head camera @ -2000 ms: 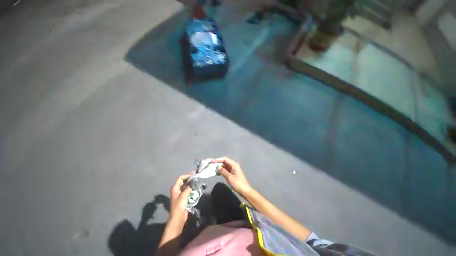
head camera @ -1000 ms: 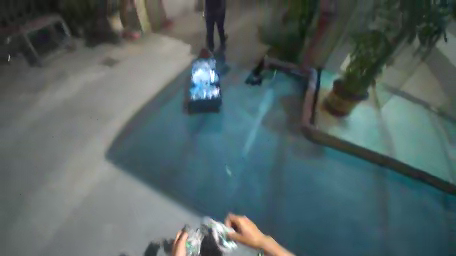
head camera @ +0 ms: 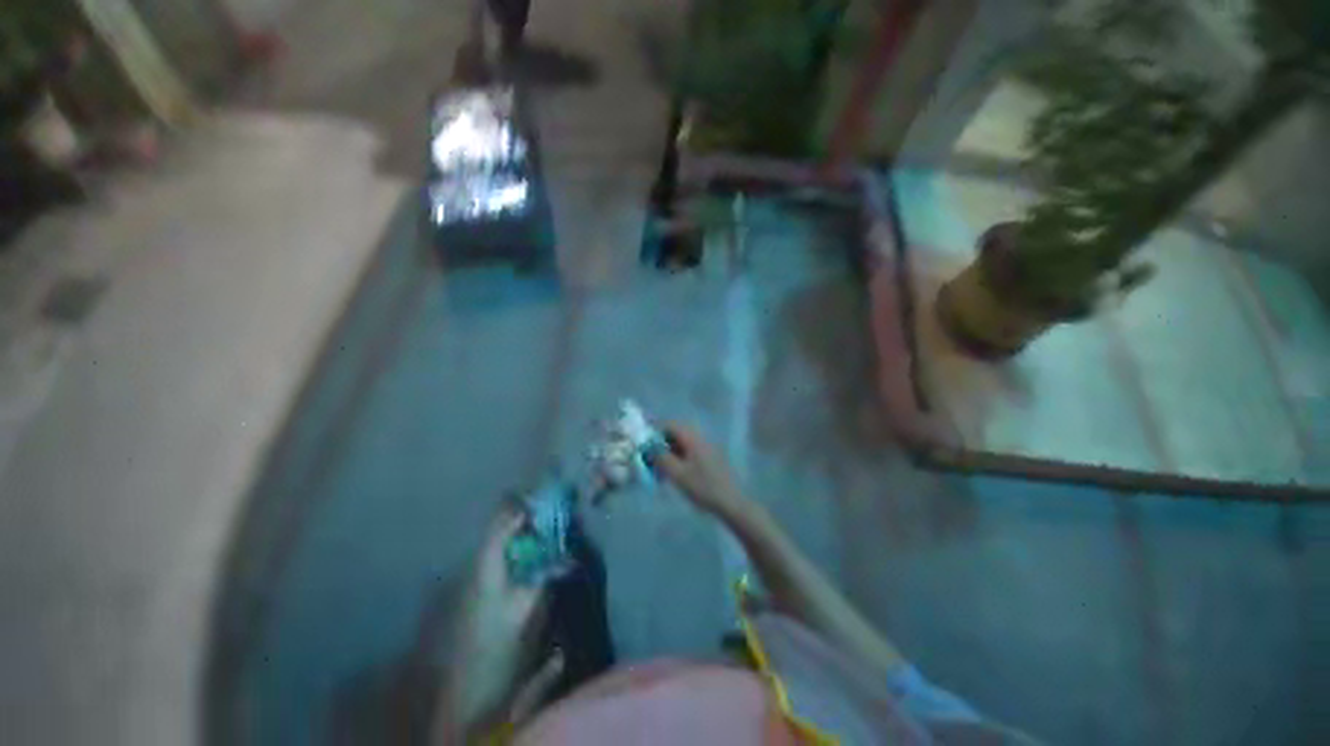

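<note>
A crumpled whitish bundle, perhaps a work glove or rag [head camera: 621, 449], hangs from my right hand [head camera: 683, 464], whose fingers are closed on its right side. My left hand [head camera: 511, 551] holds a second whitish-green bundle [head camera: 546, 528], lower and to the left. The two bundles look apart. Both hands are bare and blurred, in front of my body over the green floor. A dark crate load [head camera: 493, 241] with a bright white top stands further ahead at the upper left.
A person's dark legs [head camera: 509, 18] show beyond the load at the top edge. A raised kerb [head camera: 893, 350] bends round a pale green area on the right, with a potted plant [head camera: 992, 299]. A small dark object [head camera: 673, 245] lies near the kerb. Pale concrete lies left.
The view has swung and moved onto the green floor. The load now shows further left. My hands show higher in the picture, and the bundles, earlier close together, are now separated.
</note>
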